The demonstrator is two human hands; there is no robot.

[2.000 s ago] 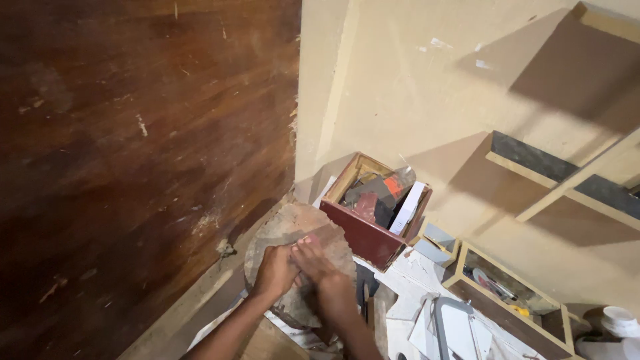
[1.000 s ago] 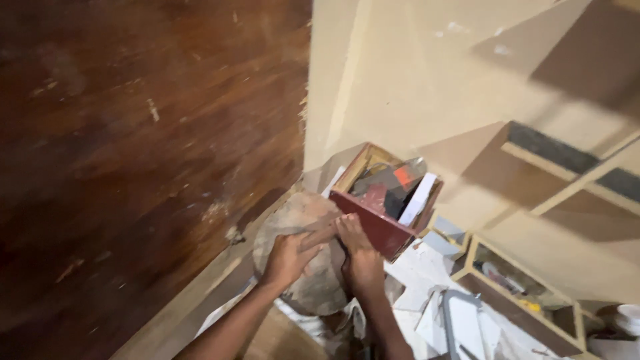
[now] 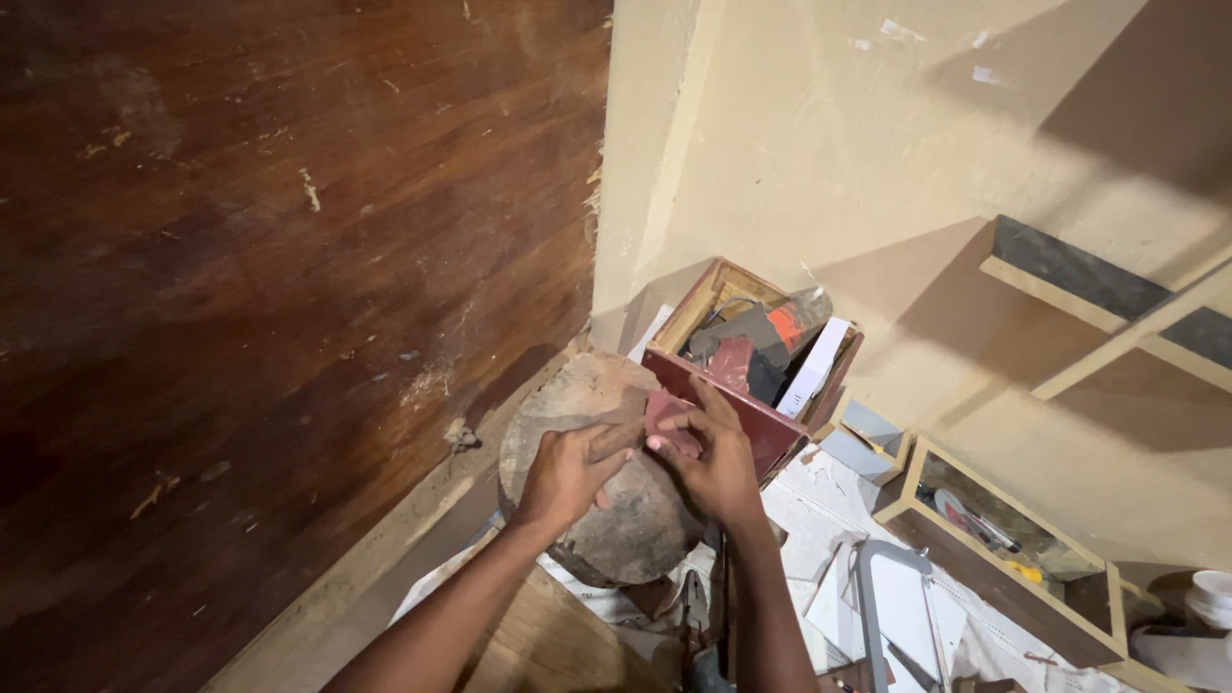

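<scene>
My left hand (image 3: 568, 476) grips a small brown piece (image 3: 616, 440), perhaps wood, above a round wooden block (image 3: 626, 520). To its right, my right hand (image 3: 710, 457) holds a reddish-pink sheet (image 3: 672, 420), which looks like sandpaper, between thumb and fingers. The sheet is beside the tip of the brown piece; whether they touch is unclear. Just beyond my right hand stands a dark red wooden drawer box (image 3: 731, 409) with another reddish sheet (image 3: 733, 361), grey sheets and a white strip (image 3: 814, 369) in it.
A hacksaw frame (image 3: 871, 587) lies on white sheets at the lower right. Behind it are a small box (image 3: 864, 438) and a long open wooden box (image 3: 1001, 582) with tools. A brown wooden panel (image 3: 289, 289) rises on the left; shelves (image 3: 1068, 274) are on the right wall.
My hands were close together over the round block; now they are a little apart, and the reddish sheet shows plainly in my right hand.
</scene>
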